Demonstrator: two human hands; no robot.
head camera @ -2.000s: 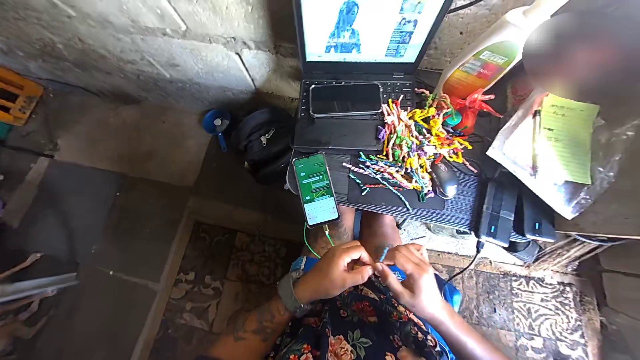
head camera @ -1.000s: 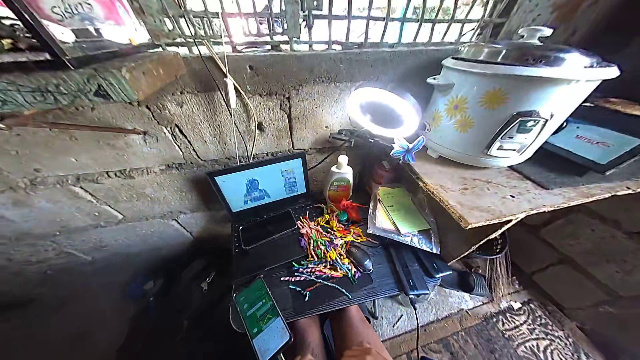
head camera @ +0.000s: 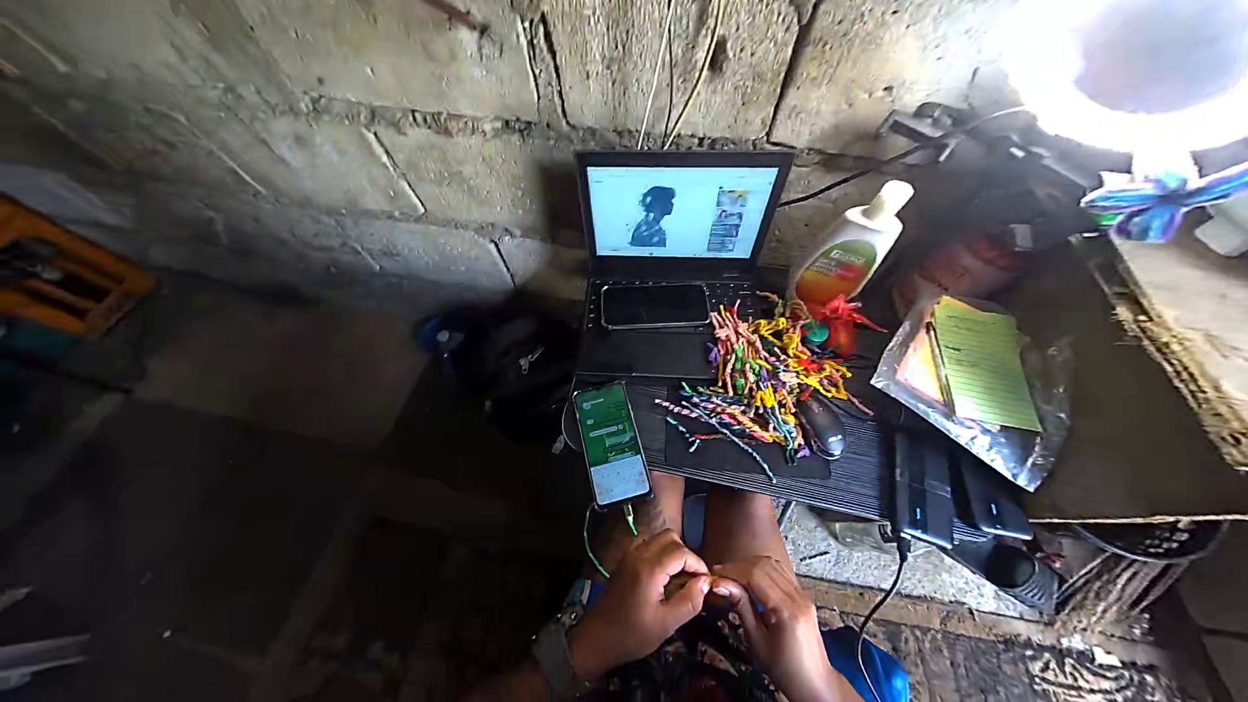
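Note:
Over my lap, my left hand and my right hand meet at the fingertips. Thumb and forefinger are pinched on each; whatever small thing may lie between them is too hidden to tell. A watch is on my left wrist. Beyond the hands, a pile of colourful twisted yarn cords lies on the black table, partly against the laptop. A lit smartphone with a cable plugged in stands at the table's near left edge, closest to my left hand.
A dark phone rests on the laptop keyboard. Around the cords are a computer mouse, a lotion bottle and a plastic sleeve with a yellow notepad. Black devices sit at the right edge, one cabled. A ring light glows upper right.
The view has swung up to the window and back down. A blue cord showed between my fingertips two seconds ago; now none is plain there. The pile looks unchanged.

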